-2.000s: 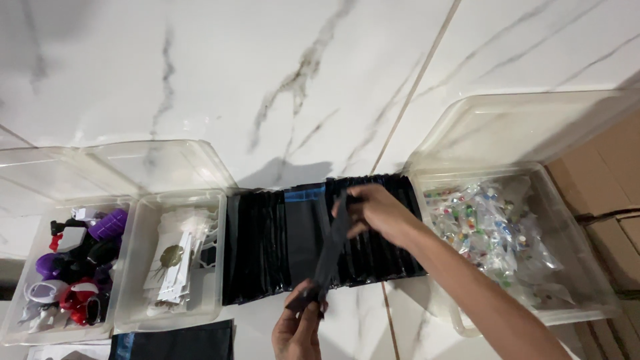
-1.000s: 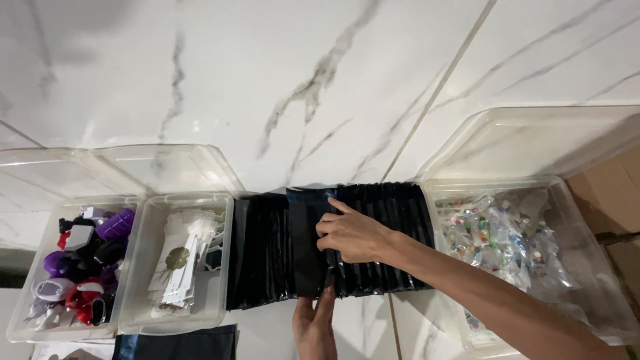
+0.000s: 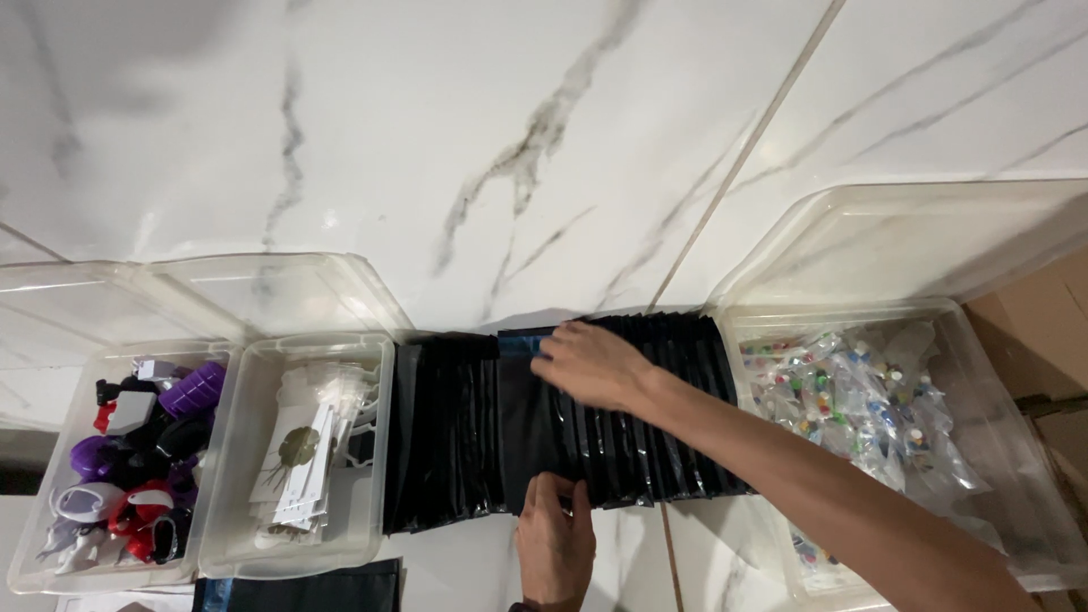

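Note:
A long row of black plastic pouches (image 3: 450,433) stands packed on edge between the clear bins. One black pouch with a blue strip (image 3: 523,416) lies face up in the middle of the row. At its top edge, near the blue strip, are the bent fingers of my right hand (image 3: 591,365). My left hand (image 3: 557,535) touches the lower edge of the pouches, fingers curled. Whether either hand pinches a pouch cannot be told, as the fingertips are partly hidden.
Left are a clear bin of purple, red, black and white plastic parts (image 3: 127,467) and a bin of white cards (image 3: 306,467). Right, an open bin holds small clear bags (image 3: 858,408) with colourful contents. Another black pouch (image 3: 314,591) lies at the bottom; cardboard (image 3: 1033,323) is far right.
Two seconds ago both hands held a black pouch tilted above the row. It was then lowered among the others. The right hand has since moved slightly along its top edge.

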